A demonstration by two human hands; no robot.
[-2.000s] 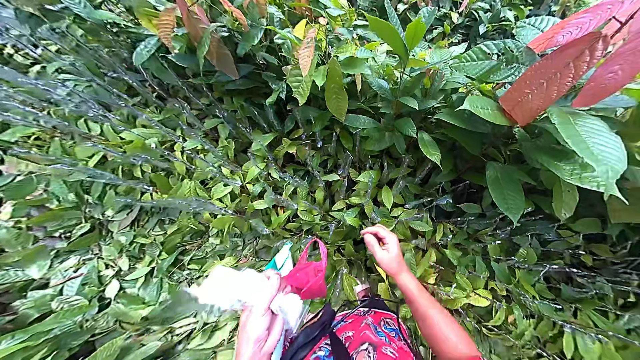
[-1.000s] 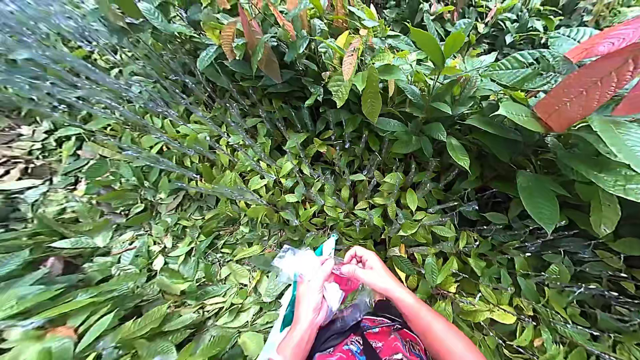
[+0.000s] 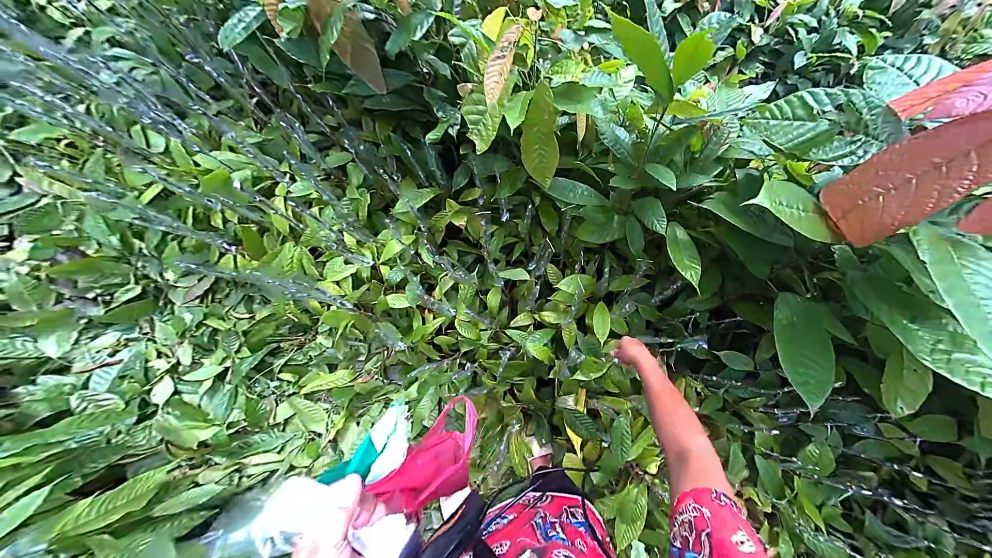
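Observation:
My left hand (image 3: 345, 523) is at the bottom, left of my body, shut on a bundle of plastic bags. The bundle has a pink bag (image 3: 434, 465) with a loop handle, a green and white bag (image 3: 372, 449) and a clear whitish plastic bag (image 3: 287, 508). My right arm reaches forward over the low leafy plants. My right hand (image 3: 632, 353) is small in view with its fingers drawn together near the leaves; whether something is between them cannot be told. Streams of water fall over the plants.
Dense green seedlings (image 3: 504, 310) spread ahead. Larger leafy plants (image 3: 806, 349) stand at the right, with broad reddish leaves (image 3: 907, 182) at the upper right. A black strap (image 3: 457, 527) and patterned red clothing (image 3: 542, 527) show at my body.
My right hand was at the bags beside my left hand one second ago; now it is extended forward and right over the plants. My left hand still holds the bags.

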